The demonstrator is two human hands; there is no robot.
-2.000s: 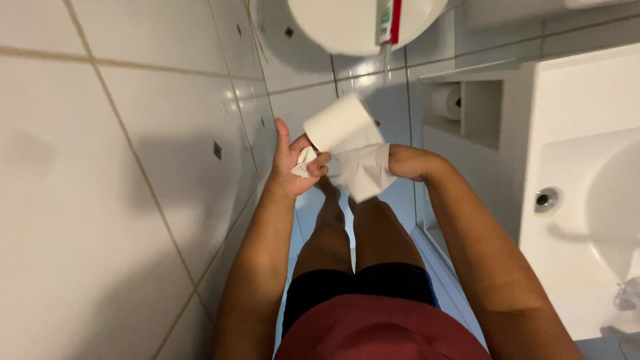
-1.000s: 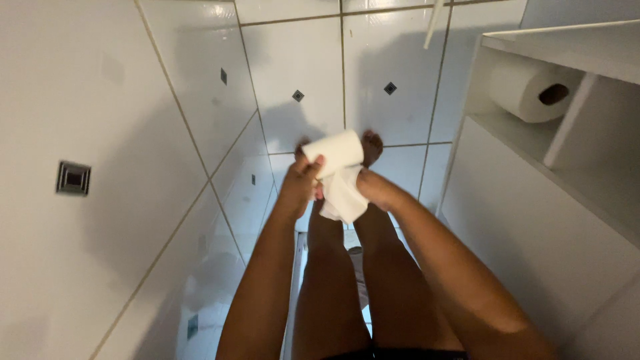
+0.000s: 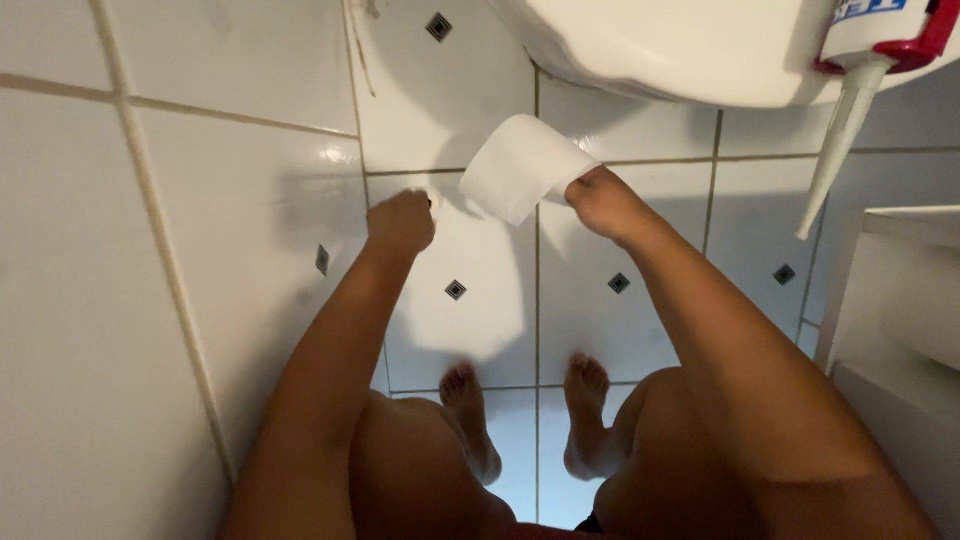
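Note:
Paper from a toilet roll (image 3: pixel 525 165) is wrapped around my right hand (image 3: pixel 604 202), whose fingers are hidden inside or behind it. To the left, my left hand (image 3: pixel 403 223) is closed, back upward, near the wall. Something small and white with a dark spot (image 3: pixel 433 201) shows at its fingers; it looks like the end of the roll, mostly hidden by the hand. A gap of tiled floor lies between the two hands.
Above right is a white ceramic basin or bowl (image 3: pixel 675 52), with a sealant cartridge (image 3: pixel 874 34) whose long nozzle points down over its edge. A white cabinet (image 3: pixel 847 285) stands at right. Tiled wall (image 3: pixel 247 202) runs along the left; my bare feet (image 3: pixel 463 390) are on the floor tiles.
My hands, close together around the roll and paper a second ago, are now apart, the left by the wall and the right with the paper. The view has shifted, bringing the basin and cartridge back in.

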